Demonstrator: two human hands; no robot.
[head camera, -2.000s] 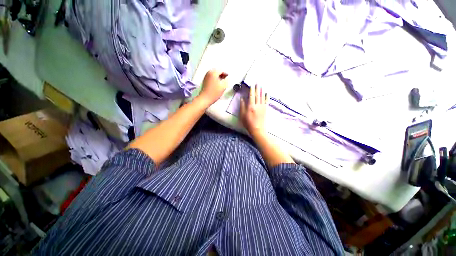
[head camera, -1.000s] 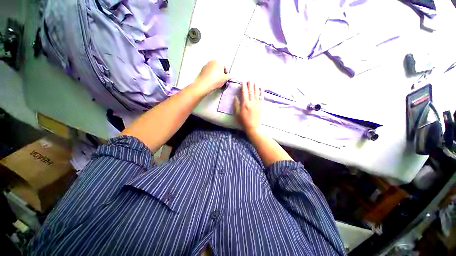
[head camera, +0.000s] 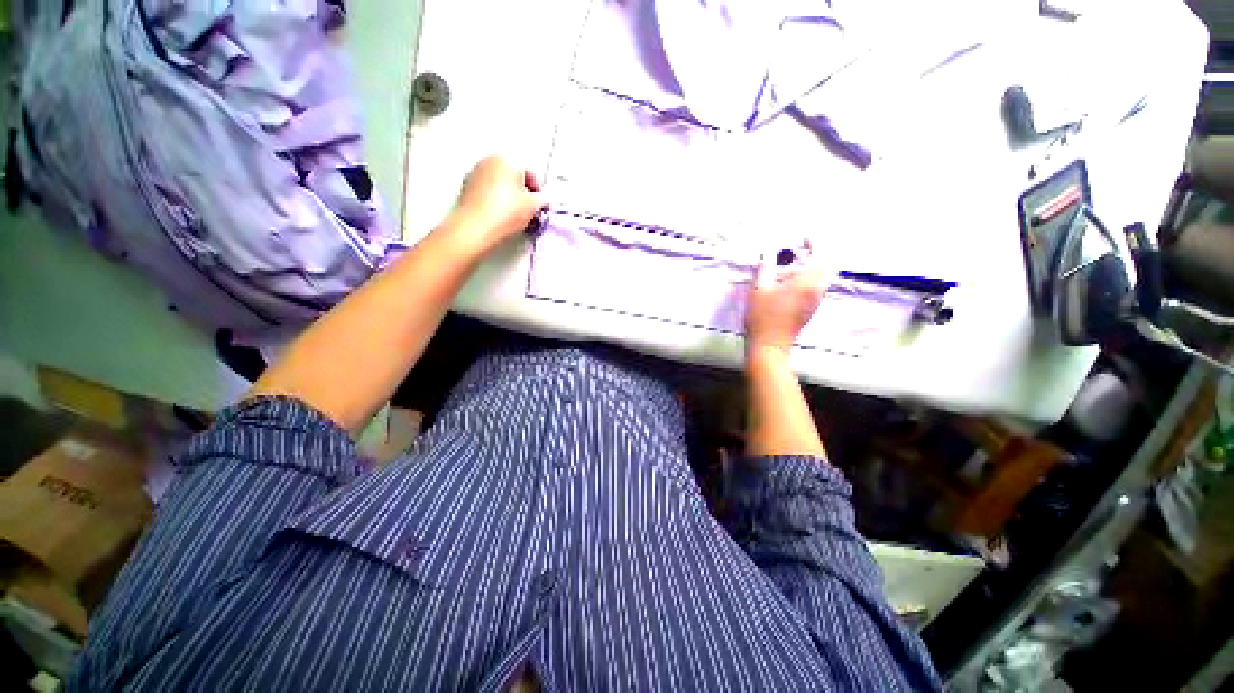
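A lilac garment panel (head camera: 636, 278) lies flat along the near edge of the white table, with a thin dark band (head camera: 893, 282) along its far side. My left hand (head camera: 498, 200) is closed at the panel's left end, its fingertips on a small dark weight (head camera: 539, 219). My right hand (head camera: 788, 298) is on the panel further right, its fingers around a small dark weight (head camera: 785, 257). Another small weight (head camera: 934, 310) stands at the panel's right end.
A large lilac heap (head camera: 203, 149) lies at left on a greenish surface. Other lilac pieces (head camera: 704, 61) lie at the far side. A round dark disc (head camera: 430, 92) is at the far left of the white table (head camera: 1001, 386). An iron (head camera: 1091, 291) sits on its rest at right. A cardboard box (head camera: 75, 508) is lower left.
My right hand has moved right along the panel to the middle weight. My left hand has stayed at the panel's left end, now at its weight. The whole view has shifted.
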